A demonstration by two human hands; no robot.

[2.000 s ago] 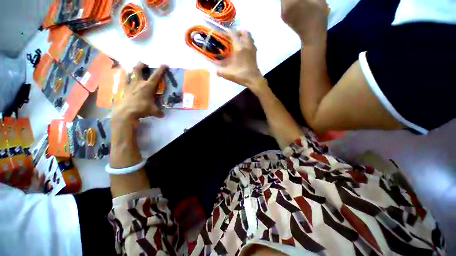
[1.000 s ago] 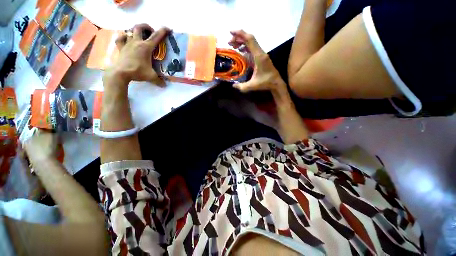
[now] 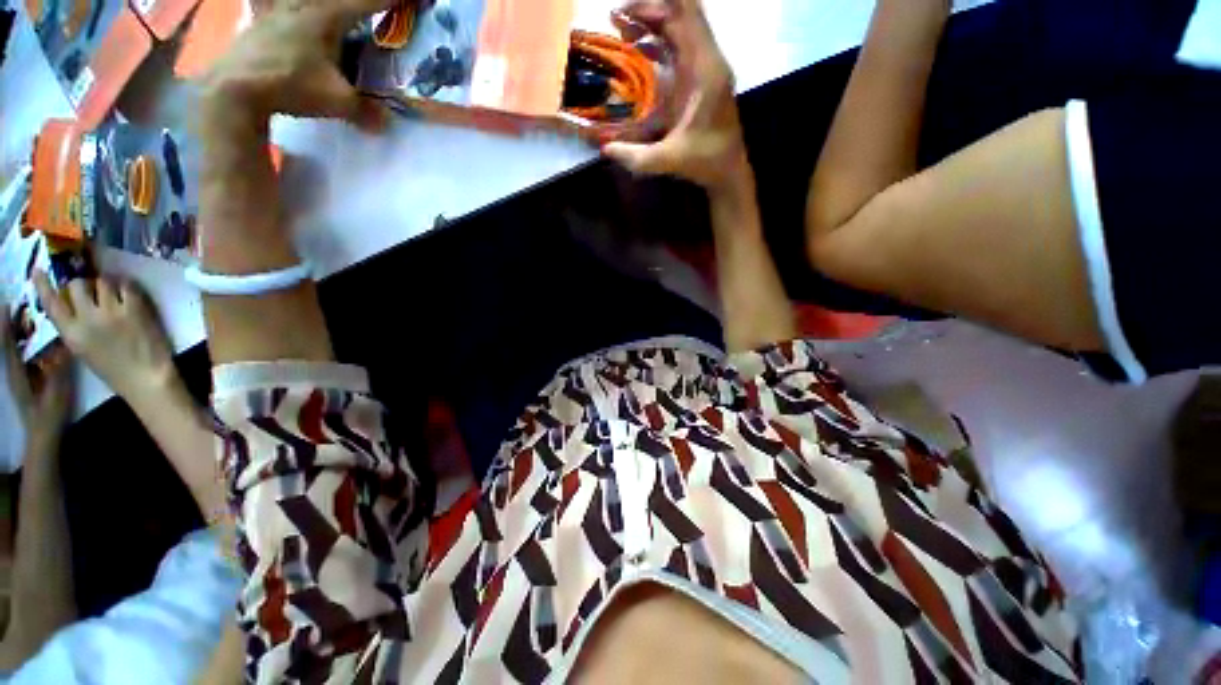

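Note:
A retail box [image 3: 513, 54] with an orange end and a grey printed middle lies near the top edge of the picture, over the white table. My left hand [image 3: 288, 60] is on its left part, fingers spread over it and partly cut off by the top edge. An orange cable coil [image 3: 609, 83] with black parts inside sits at the box's right end. My right hand [image 3: 690, 114] holds the coil from the right, thumb below and fingers above. How far the coil is inside the box is hidden.
Another retail box [image 3: 127, 187] lies on the white table [image 3: 388, 187] at the left, beside a neighbour's hands [image 3: 114, 328]. More boxes [image 3: 67, 47] lie at the upper left. Another person's bent arm [image 3: 937, 228] is close on my right.
My right hand has brought the coil from the table to the box's right end. The box has been lifted or tilted. The view has shifted, and the neighbour's hands now show at the left.

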